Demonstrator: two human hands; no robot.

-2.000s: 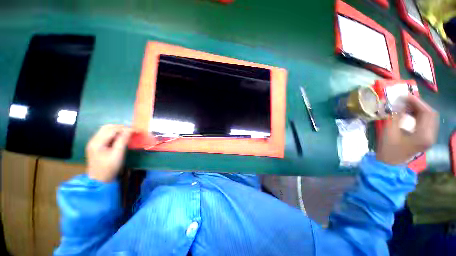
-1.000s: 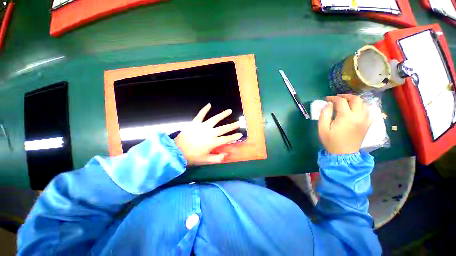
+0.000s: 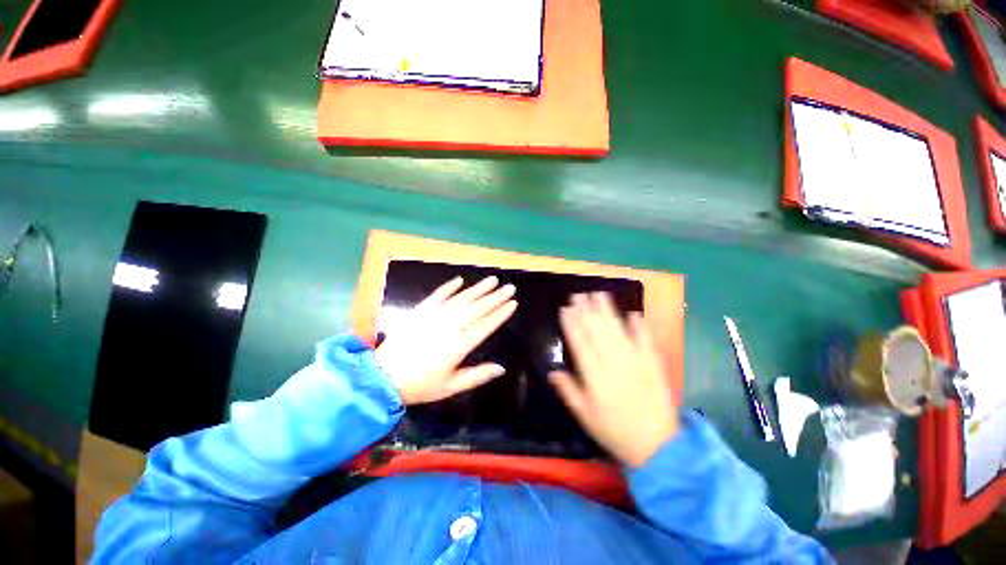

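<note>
A glossy black LCD panel (image 3: pixel 530 320) lies on an orange-red foam pad (image 3: pixel 662 309) in front of me. My left hand (image 3: pixel 443 340) lies on the left part of the panel with fingers spread, holding nothing. My right hand (image 3: pixel 613 377) is over the right part of the panel, slightly blurred, fingers apart, with nothing seen in it. My hands and sleeves hide parts of the panel's lower half. Whether the right palm touches the glass I cannot tell.
Another black panel (image 3: pixel 177 331) lies at left, near a thin loose cable (image 3: pixel 53 270). At right are a slim knife-like tool (image 3: pixel 750 377), a crumpled white wipe (image 3: pixel 794 414), a clear bag (image 3: pixel 858 469) and a brown-gold cylinder (image 3: pixel 907 370). White-faced units (image 3: pixel 441 42) on red pads lie beyond.
My right hand has moved left from the wipe onto the panel, and the wipe now lies on the bench. My left hand has shifted to the panel's left part. The view has shifted; more pads show.
</note>
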